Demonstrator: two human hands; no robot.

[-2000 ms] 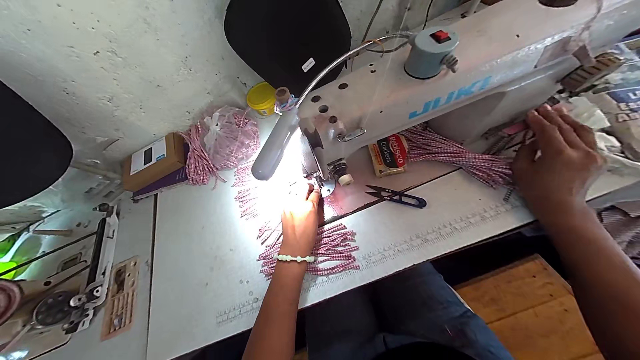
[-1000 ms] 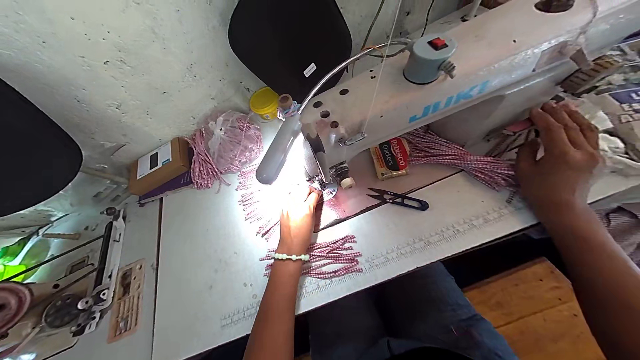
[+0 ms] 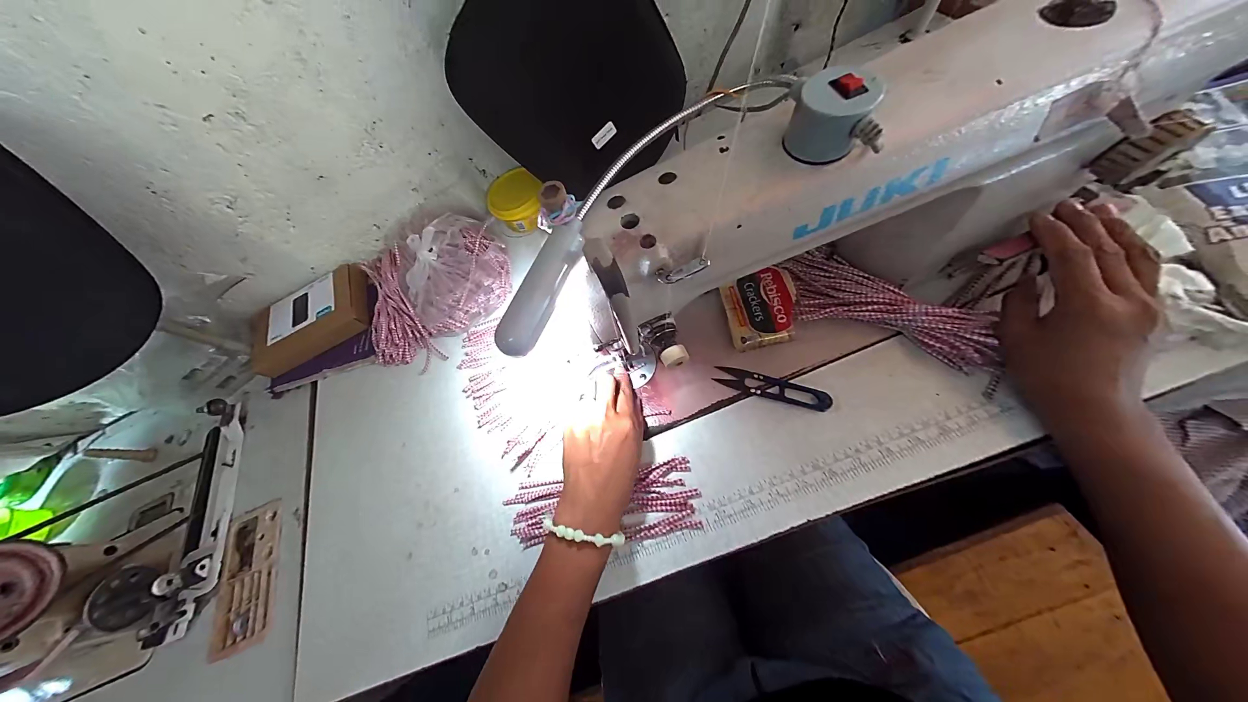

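Observation:
My left hand point(image 3: 603, 453), with a beaded bracelet at the wrist, reaches to the presser foot area of a Juki sewing machine point(image 3: 877, 185). Its fingertips lie in the glare of the lamp point(image 3: 539, 292), so what they touch cannot be made out. Under that wrist lies a bunch of red-and-white checked fabric strips point(image 3: 668, 499); more strips point(image 3: 487, 390) fan out left of the needle. My right hand point(image 3: 1087, 312) rests at the machine's right end, beside a longer bundle of strips point(image 3: 877, 302) and some fabric scraps; its grip is unclear. Thread snips point(image 3: 775, 388) lie between the hands.
A cracker packet point(image 3: 759, 310) stands by the machine arm. At the back left are a plastic bag of strips point(image 3: 458, 273), a cardboard box point(image 3: 312, 317) and a yellow tub point(image 3: 515, 199). A printed ruler scale point(image 3: 848, 458) runs along the table's front. Part of another machine point(image 3: 127, 595) is at far left.

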